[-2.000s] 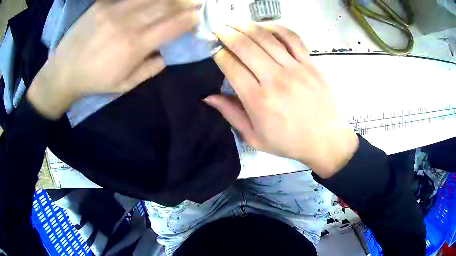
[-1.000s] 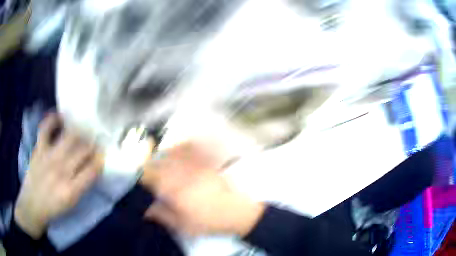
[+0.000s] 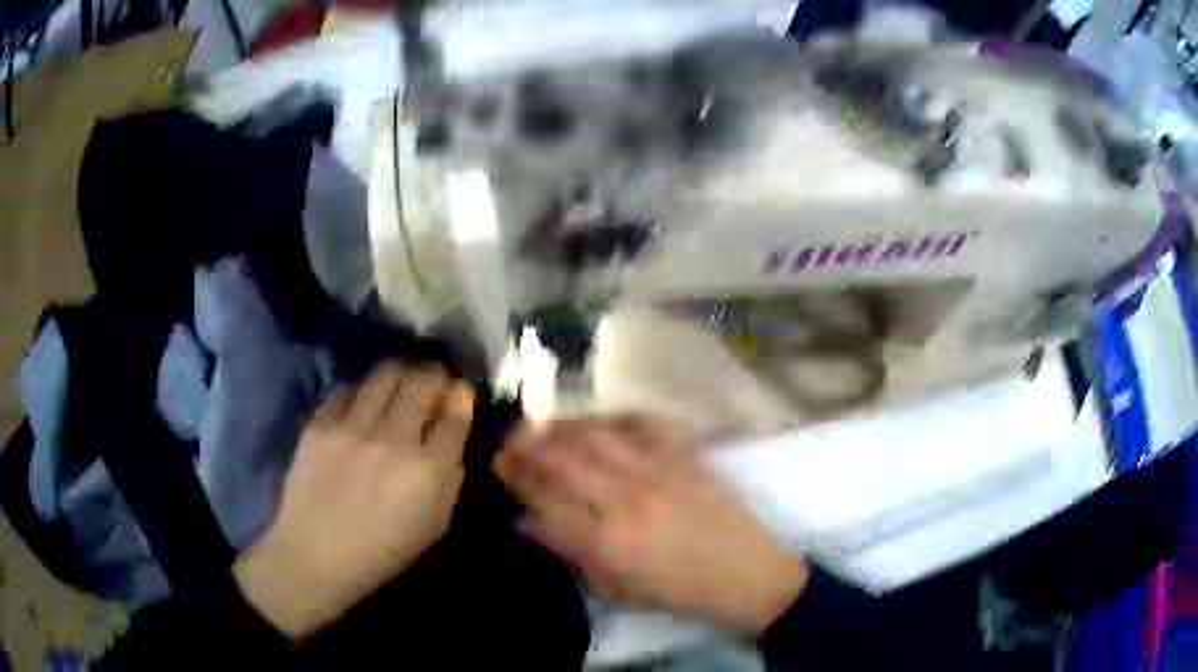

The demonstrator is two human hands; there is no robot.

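Observation:
The black and grey-blue garment cloth (image 3: 250, 381) spreads over the left side and under both hands. The white sewing machine (image 3: 709, 250) with purple lettering stands at the centre and right. My left hand (image 3: 375, 486) lies palm down on the cloth, fingertips left of the bright needle area (image 3: 530, 374). My right hand (image 3: 644, 512) is just right of it, fingertips at the black cloth below the needle area. The hands are slightly apart. Blur hides the needle and whether the fingers pinch cloth.
Scissors with gold-brown loops (image 3: 821, 361) lie behind the white machine bed (image 3: 907, 486). Black cloth (image 3: 1104, 525) hangs at the right, near a blue basket (image 3: 1121, 381) and something pink. Brown board or cardboard (image 3: 53, 197) is at the left edge.
The view has lifted and now shows the machine head. Both hands have come close together at the needle area. Black cloth now lies between them, where grey-blue cloth showed before.

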